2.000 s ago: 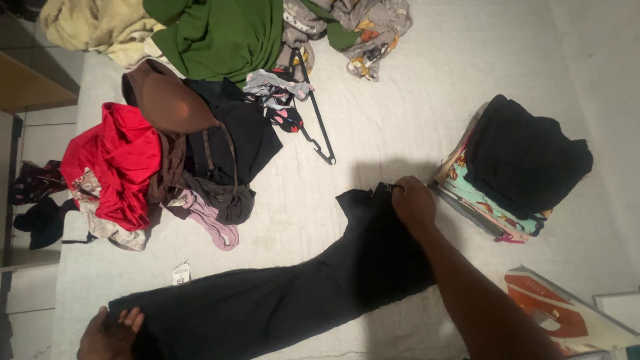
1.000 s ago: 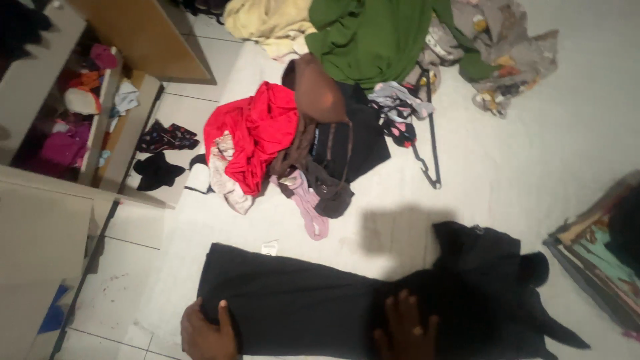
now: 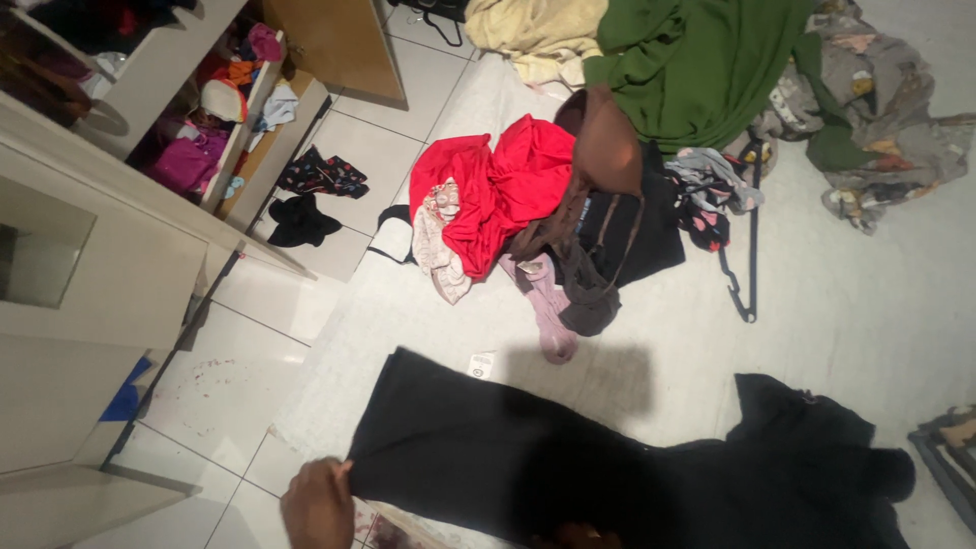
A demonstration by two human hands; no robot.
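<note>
A long black garment [image 3: 488, 427] lies spread across the lower part of the pale sheet. My left hand [image 3: 319, 499] pinches its left end at the lower corner. Low at the bottom edge, my right hand [image 3: 583, 536] is mostly in shadow and cut off by the frame; it is over or against the black cloth, and its fingers are hard to make out. Just above the garment lies a small white tag [image 3: 480, 364]. Higher up is a heap with a red garment [image 3: 534, 168], a brown bra [image 3: 608, 145] and a pink cloth [image 3: 545, 305].
A black hanger [image 3: 752, 244] lies right of the heap. Beyond it are green cloth [image 3: 671, 69], cream cloth [image 3: 534, 34] and grey patterned cloth [image 3: 877, 99]. An open drawer [image 3: 255, 114] with clothes stands at upper left. Black cloth [image 3: 301, 221] lies on the floor tiles. A stack [image 3: 949, 450] is at right.
The right hand has left the garment's right end, where it was two seconds ago, and is now low at the middle. The view has shifted left, showing the drawers and floor.
</note>
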